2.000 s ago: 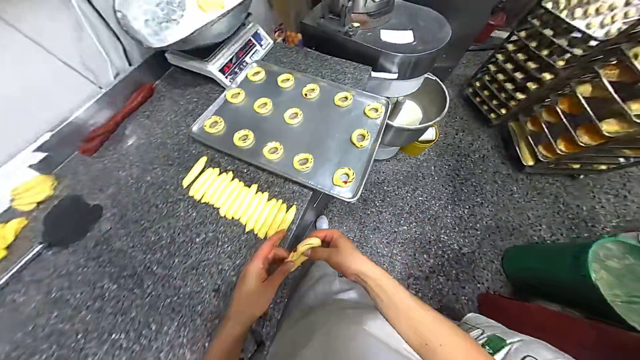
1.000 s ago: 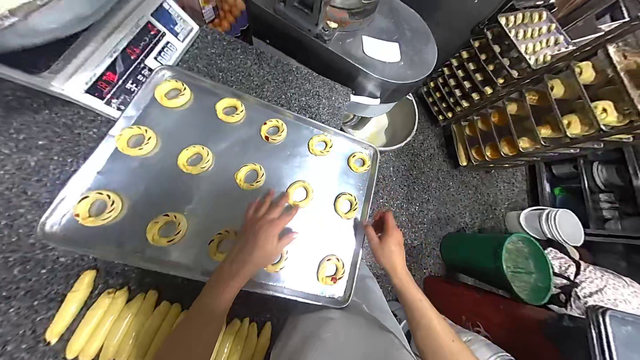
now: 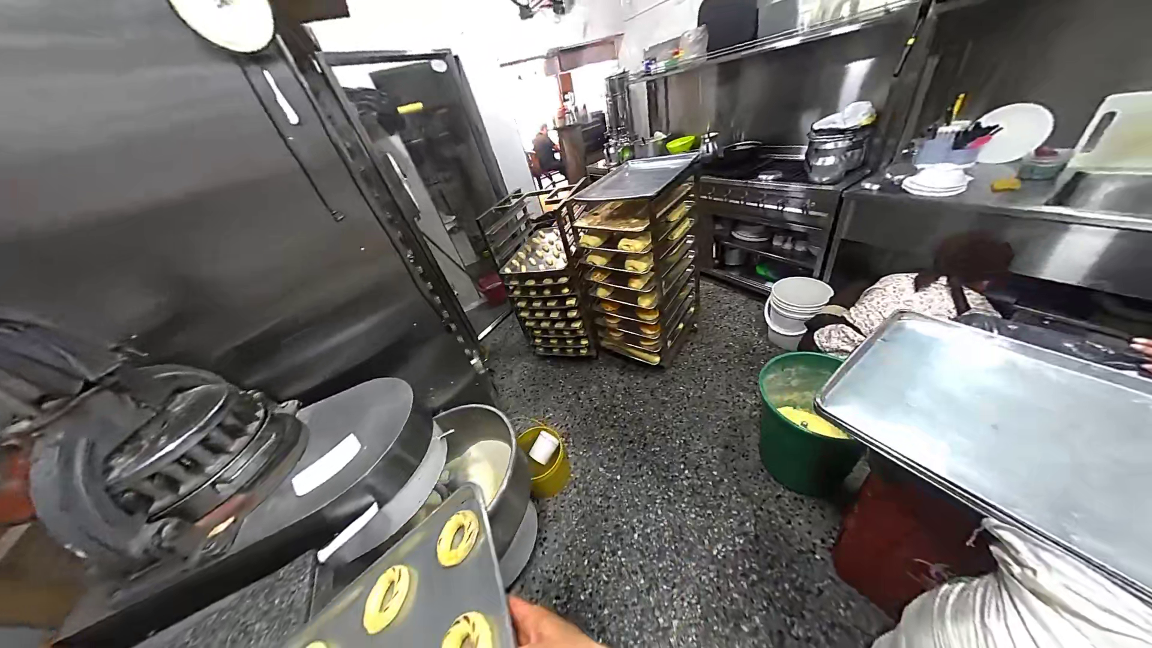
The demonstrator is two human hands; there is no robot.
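Note:
At the bottom of the view, part of my right hand (image 3: 544, 625) grips the right edge of a metal baking tray (image 3: 432, 576). Ring-shaped pieces of dough, one of them a twisted ring (image 3: 388, 598), lie spaced apart on it. Only the tray's right part shows; the rest runs out of the bottom edge. My left hand is out of view. The tray is beside the mixer's steel bowl (image 3: 513, 468), which has pale contents.
Two tray racks, one nearer the stove (image 3: 639, 279) and one behind left (image 3: 544, 306), stand ahead. A yellow bucket (image 3: 546, 472) and green bin (image 3: 801, 450) stand on the floor. Empty trays (image 3: 999, 423) lie at right. A person (image 3: 909, 306) crouches beyond them.
The tray with dough rings, on the counter a second ago, is now in my right hand at the bottom of the view. The view has swung up toward the room. My left hand has left the view.

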